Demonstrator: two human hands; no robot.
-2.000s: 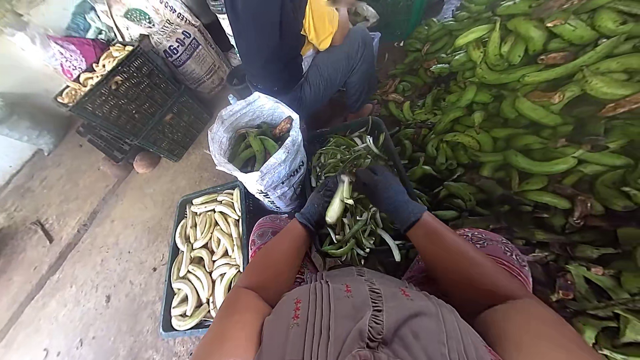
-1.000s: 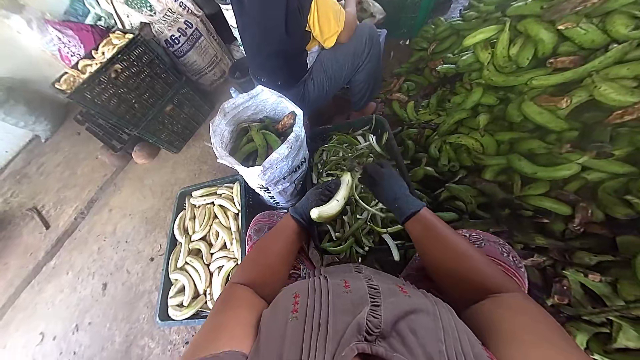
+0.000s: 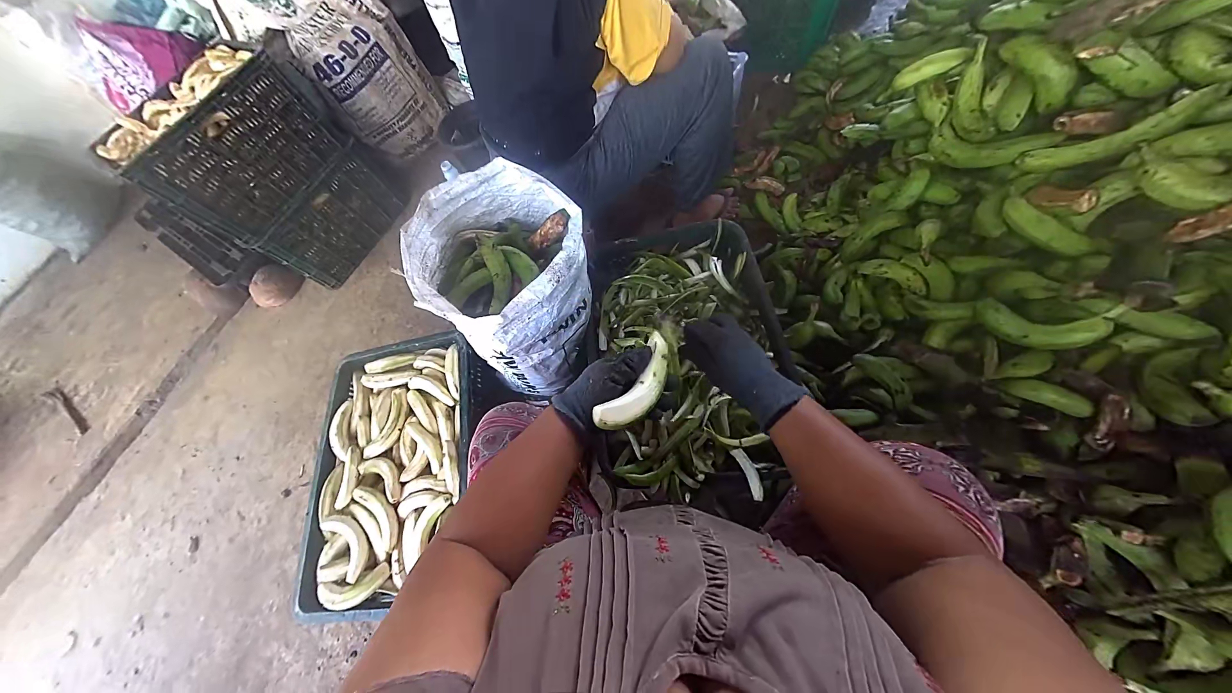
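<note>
My left hand [image 3: 604, 387], in a dark glove, is closed around a mostly peeled pale green banana or plantain [image 3: 635, 390]. Some green skin remains near its upper end. My right hand [image 3: 739, 366], gloved too, is just right of the fruit's upper end with its fingers curled; whether it holds a small tool cannot be seen. Both hands are over a dark crate [image 3: 733, 243] heaped with green peel strips [image 3: 674, 289]. At the left, a blue-green crate [image 3: 322, 462] holds many peeled fruits [image 3: 385, 462].
A white woven sack [image 3: 520, 337] with green fruit stands between the crates. A large pile of green bananas or plantains [image 3: 1039, 327] spreads along the right. Another person [image 3: 616, 115] sits ahead. Stacked black crates [image 3: 241, 154] and a printed sack [image 3: 361, 77] stand at the upper left.
The fruit in my left hand has turned from nearly upright in the oldest frame to slanting, lower end to the left. My right hand remains close beside it.
</note>
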